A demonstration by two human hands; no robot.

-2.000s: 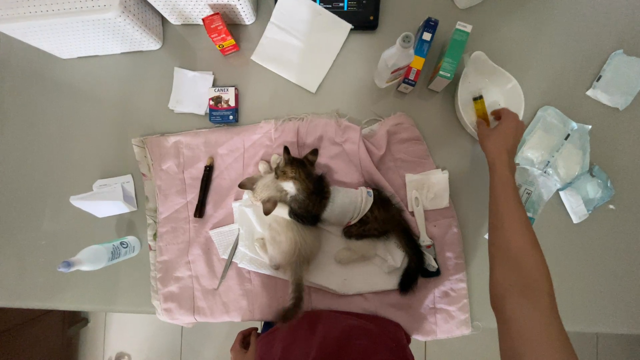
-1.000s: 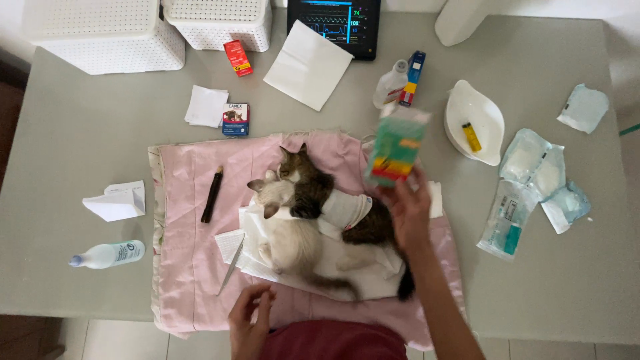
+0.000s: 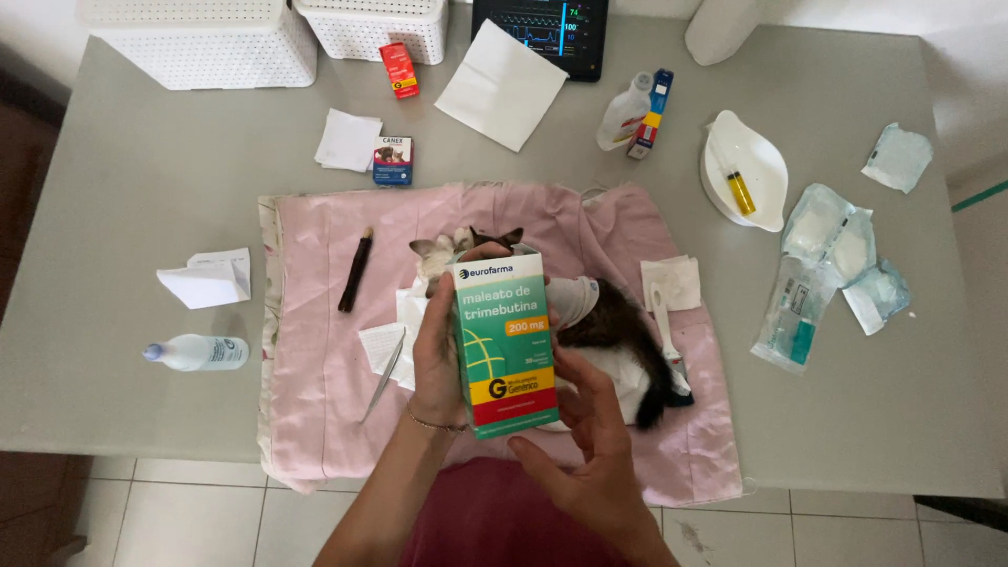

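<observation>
My left hand (image 3: 437, 362) grips a green cardboard medicine box (image 3: 505, 346) from its left side and holds it upright, its printed front toward me. Close to the box's lower right is my right hand (image 3: 587, 441), fingers apart; whether a fingertip touches the box I cannot tell. Behind the box, a dark kitten (image 3: 618, 323) with a white wrap (image 3: 573, 299) round its body lies on a pink cloth (image 3: 315, 425). A pale kitten (image 3: 431, 256) is beside it, mostly hidden by my hands and the box. Metal tweezers (image 3: 383, 376) lie left of my left hand.
A white dish (image 3: 768, 150) holds a syringe with yellow liquid (image 3: 740, 193). Sealed packs (image 3: 819, 224) lie at right. A monitor (image 3: 587, 39), white baskets (image 3: 283, 55), a bottle (image 3: 624, 114) and small boxes (image 3: 393, 161) stand at the back. A brush (image 3: 665, 323) and a dark stick-like object (image 3: 357, 270) flank the kittens.
The green box stood by the bottle two seconds ago, while my right hand was at the dish. One second ago my right hand carried the box; now my left hand holds it over the kittens.
</observation>
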